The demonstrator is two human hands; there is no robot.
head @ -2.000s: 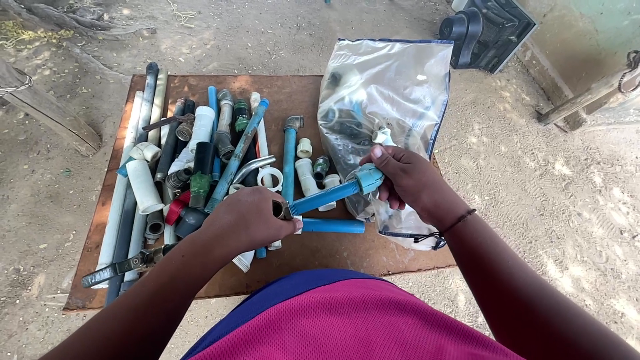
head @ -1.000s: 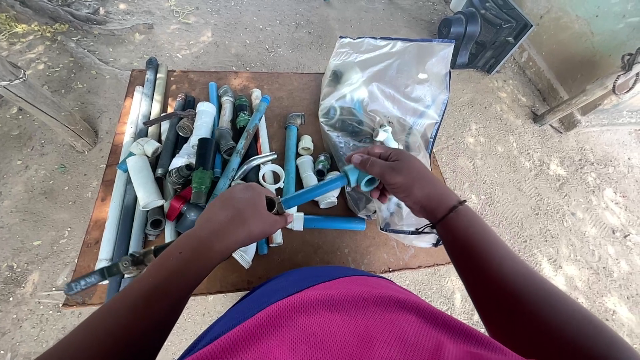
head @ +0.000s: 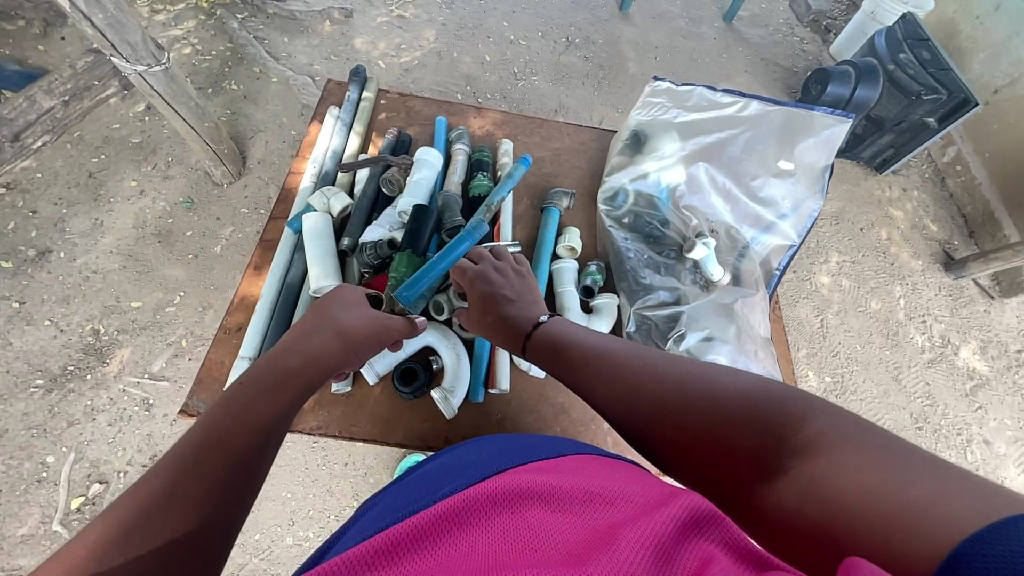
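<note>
My left hand (head: 360,330) is at the front of the pile, its thumb and fingers by the lower end of a slanting blue plastic pipe (head: 442,268). Whether they grip it is unclear. My right hand (head: 500,298) reaches down just right of that pipe, fingers bent and partly hidden, beside a chrome tube (head: 506,247). Below the hands lie a white U-shaped pipe bend (head: 454,362) and a black threaded fitting (head: 412,379). Left of them is a white pipe (head: 322,254) with an elbow. Dark pipes, a green-banded fitting (head: 481,172) and other pieces fill the pile.
A brown board (head: 560,136) carries everything. On its right lies a clear plastic bag (head: 720,176) with fittings inside and a white fitting (head: 707,258) on it. Long pipes (head: 284,256) line the left edge. A wooden post (head: 160,88) and a black object (head: 888,88) stand beyond.
Both hands have moved left from beside the bag to the pile. The blue pipe lying crosswise near the bag's front is no longer there. The view has shifted.
</note>
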